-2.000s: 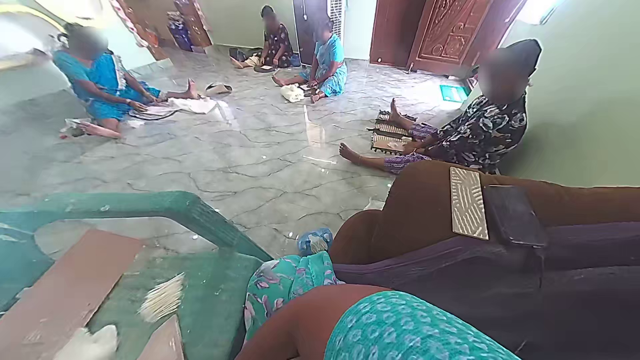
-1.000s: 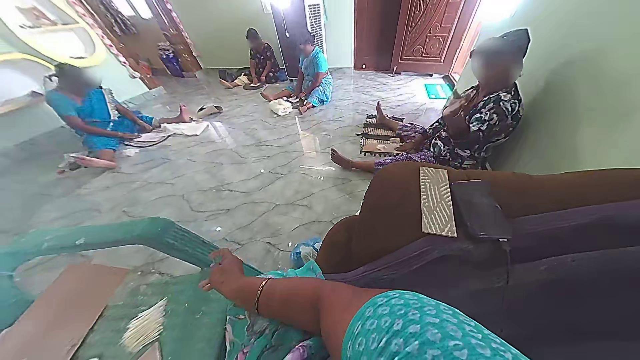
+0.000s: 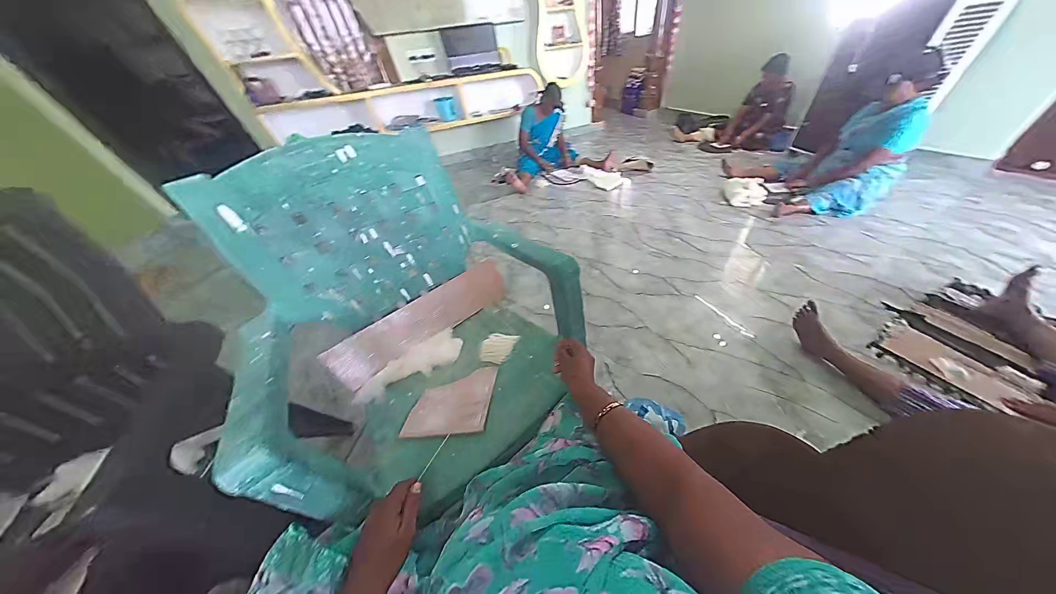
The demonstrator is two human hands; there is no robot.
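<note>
A green plastic armchair [image 3: 528,363] faces me. My left hand [image 3: 392,520], low in the view, pinches a thin stick [image 3: 435,458] whose far end reaches a pinkish flat board [image 3: 452,404] on the seat. Behind that board lie a tuft of white cotton-like fibre [image 3: 421,359], a small bundle of pale sticks [image 3: 498,348] and a longer pinkish board [image 3: 417,322] leaning near the backrest. My right hand [image 3: 575,363], with a bangle at the wrist, is at the seat's right edge below the armrest; its fingers are curled, and whether they hold anything cannot be told.
Several people sit on the marbled floor [image 3: 660,247] beyond the chair. A person's bare foot [image 3: 813,330] and a fringed mat [image 3: 949,355] are at the right. A brown rounded furniture edge [image 3: 866,487] is beside my right arm. Dark chairs stand at the left.
The view has swung left, bringing the whole chair into sight. My left hand and the thin stick have come into view. My right hand, out of view two seconds ago, shows at the chair.
</note>
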